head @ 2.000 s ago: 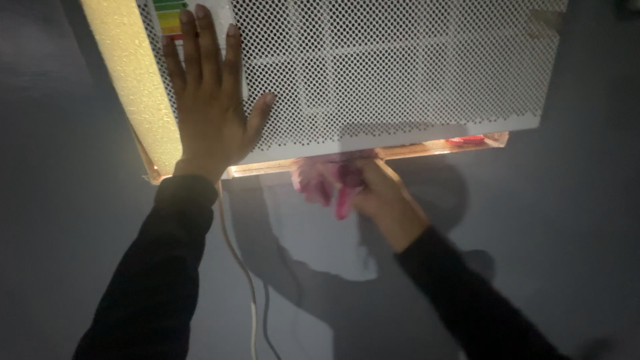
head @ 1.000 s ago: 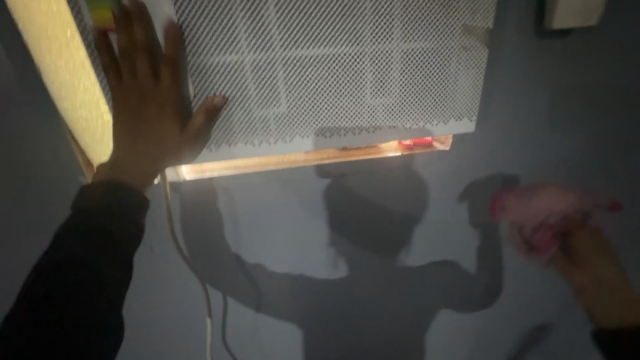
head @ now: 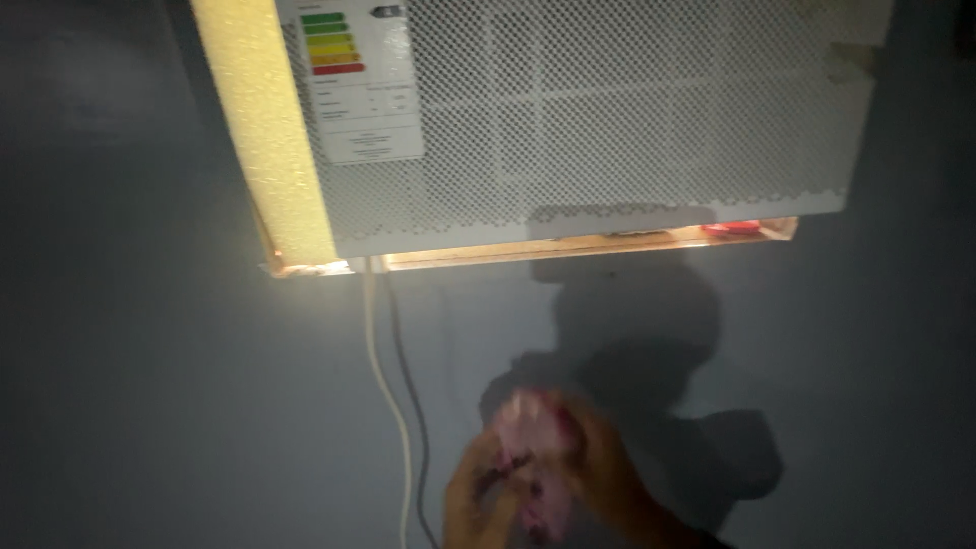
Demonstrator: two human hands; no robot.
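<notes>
My left hand and my right hand are together low in the view, both closed on a crumpled pink cloth between them. The picture is blurred there, so the single fingers are hard to make out. Above the hands, a white perforated metal panel stands off the wall, with an energy rating label at its upper left. Neither hand touches the panel. A lit ledge shows under its lower edge, and a red item lies at the ledge's right end.
A brightly lit yellowish strip runs along the panel's left side. A white cable hangs from the lower left corner down the grey wall. Shadows of the head and arms fall on the wall right of the cable.
My left hand has left the panel and come down to the cloth. My right hand, out at the right with the cloth one second ago, has moved in to meet it.
</notes>
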